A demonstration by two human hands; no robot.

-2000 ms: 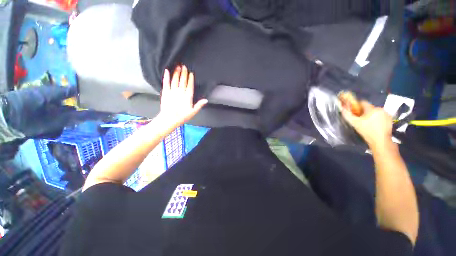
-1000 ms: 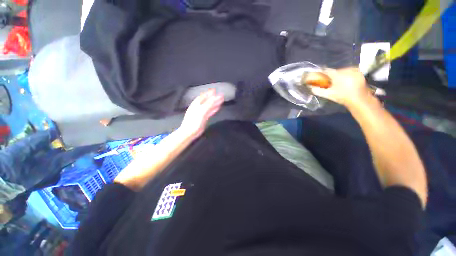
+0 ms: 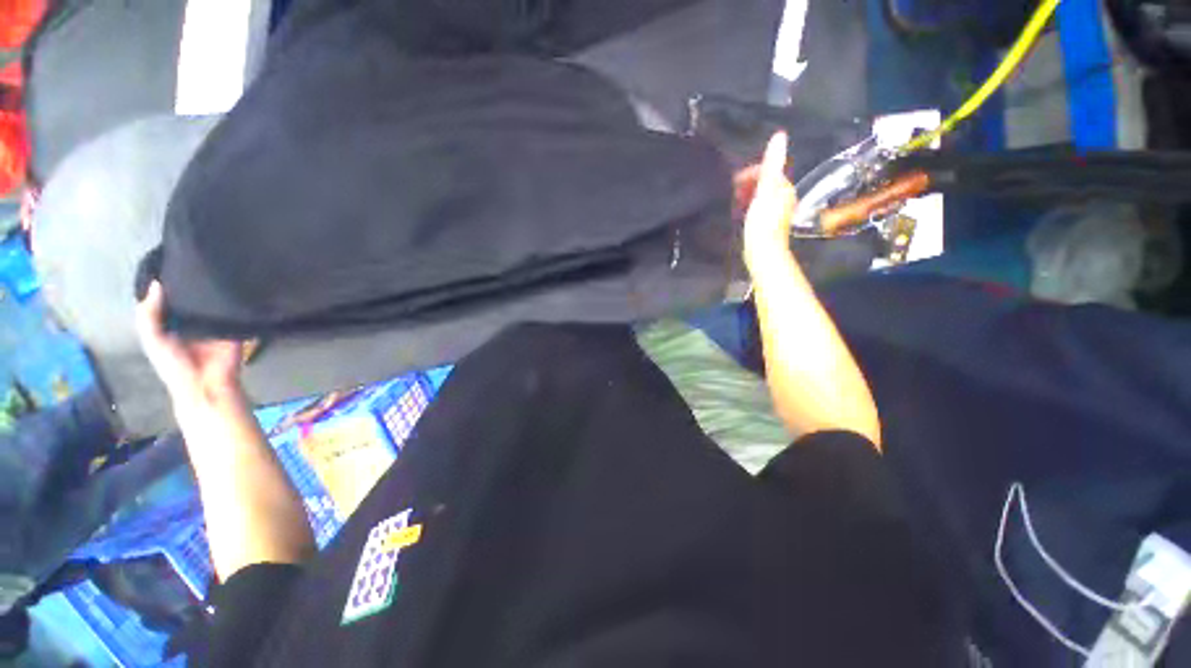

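The black garment [image 3: 444, 196] lies over the light-grey padded board [image 3: 98, 222], with a folded edge along its near side. My left hand [image 3: 193, 355] grips its near left corner; the fingertips are partly hidden by cloth. My right hand [image 3: 771, 209] holds the garment's right end, with the thumb up and the other fingers partly hidden. The steam iron [image 3: 836, 183] with its orange-brown handle [image 3: 878, 205] stands just right of my right hand, on the white iron rest [image 3: 925, 225]. My right hand is off the handle.
A yellow line [image 3: 999, 81] and a black hose run off from the iron to the upper right. A white strip [image 3: 788, 42] lies on the far side of the table. Blue crates [image 3: 118, 613] are on the floor at lower left. A white label with a cord [image 3: 1149, 607] shows at lower right.
The iron has moved right onto its rest and my right hand has let it go and taken the garment. My left hand has moved left to the garment's corner. The grey opening in the garment is now covered.
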